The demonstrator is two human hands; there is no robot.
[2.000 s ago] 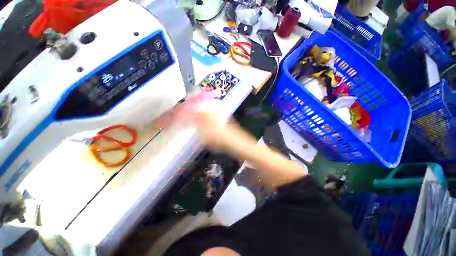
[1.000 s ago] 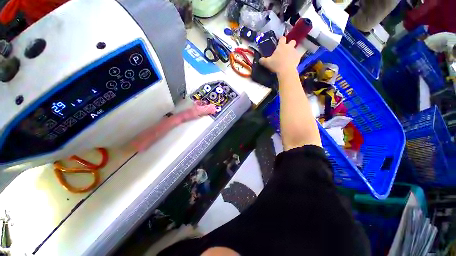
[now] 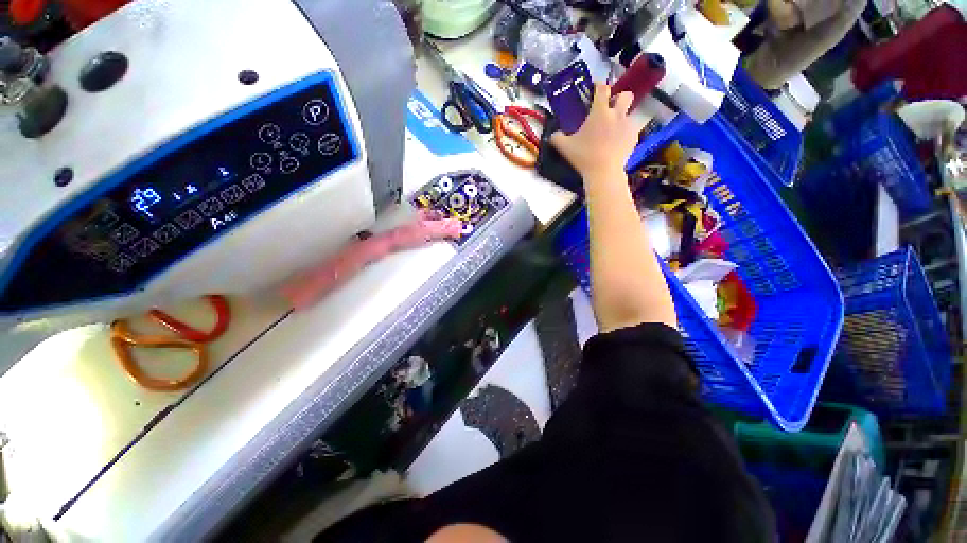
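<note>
My right hand (image 3: 607, 136) reaches to the back of the table, over the lower right part of a dark phone (image 3: 569, 95) with a lit screen. Its thumb and fingers are spread around the phone's lower end; whether they grip it is unclear. A black flat object (image 3: 556, 161) lies under or beside the hand. A dark red thread cone (image 3: 639, 76) is just beyond the fingertips. My left hand is not in view.
The white sewing machine (image 3: 228, 138) stands left. Orange-red scissors (image 3: 159, 366), a pink cloth strip (image 3: 361, 259), a bobbin tray (image 3: 490, 191), more scissors (image 3: 516, 138) and black-handled scissors (image 3: 467, 109) lie on the table. A blue basket (image 3: 779, 308) of scraps is right.
My right hand has moved from the pink strip near the bobbin tray to the phone at the back. Over the last second it stays there, and the phone's screen looks brighter.
</note>
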